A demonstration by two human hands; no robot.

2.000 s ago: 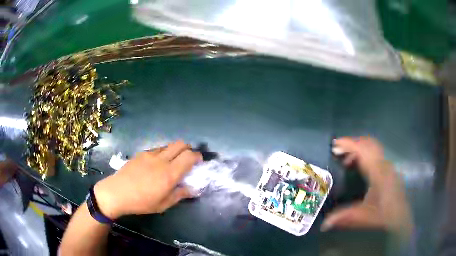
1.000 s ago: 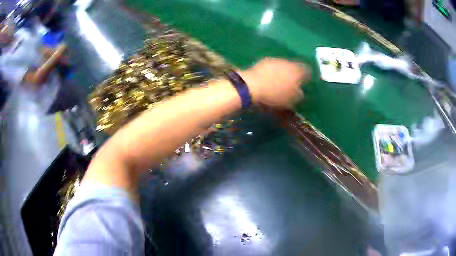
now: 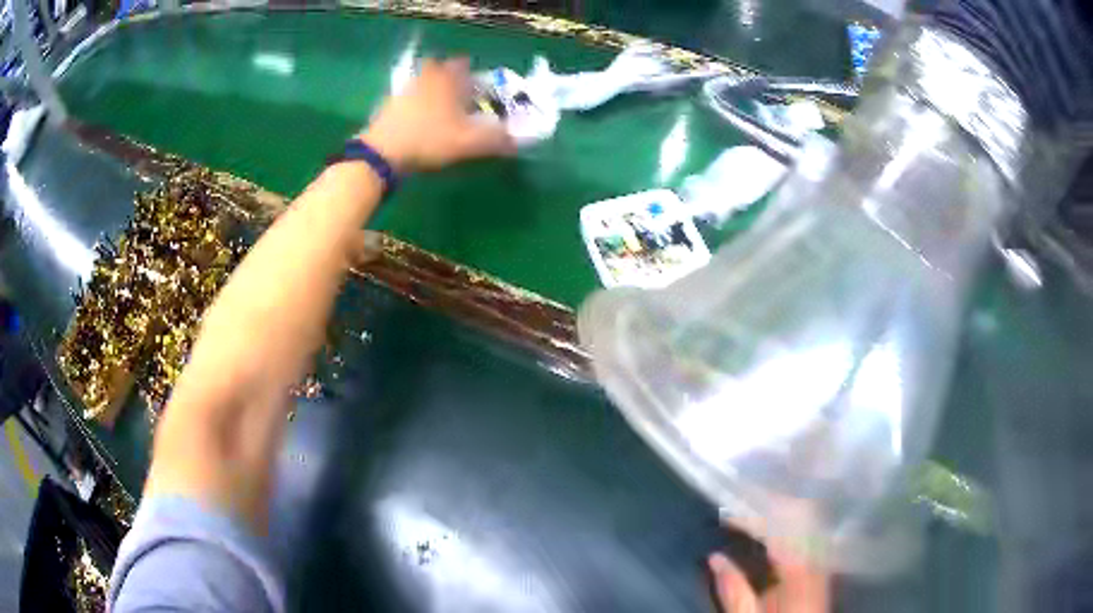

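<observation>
A white power strip housing (image 3: pixel 515 105) with small parts inside lies on the bright green surface, its white bagged cord trailing right. My left hand (image 3: pixel 434 117) is at its left edge, blurred, thumb and fingers apart; whether it grips the housing is unclear. A second white housing (image 3: pixel 645 238) lies open side up, nearer and to the right, with coloured parts inside and a bagged cord (image 3: pixel 734 177) behind it. My right hand (image 3: pixel 773 569) is at the bottom edge, partly cut off and behind clear plastic; whether it holds anything is unclear.
A large clear plastic sheet (image 3: pixel 791 371) hangs over the right side, overlapping the nearer housing's corner. A pile of brass strips (image 3: pixel 156 287) lies at left. A worn brown edge (image 3: pixel 479 299) divides the dark bench from the green surface. A black crate (image 3: pixel 54 539) stands at lower left.
My left hand has moved from the work on the dark bench out over the green surface to the farther housing. The view has swung right, and my right hand is back in view.
</observation>
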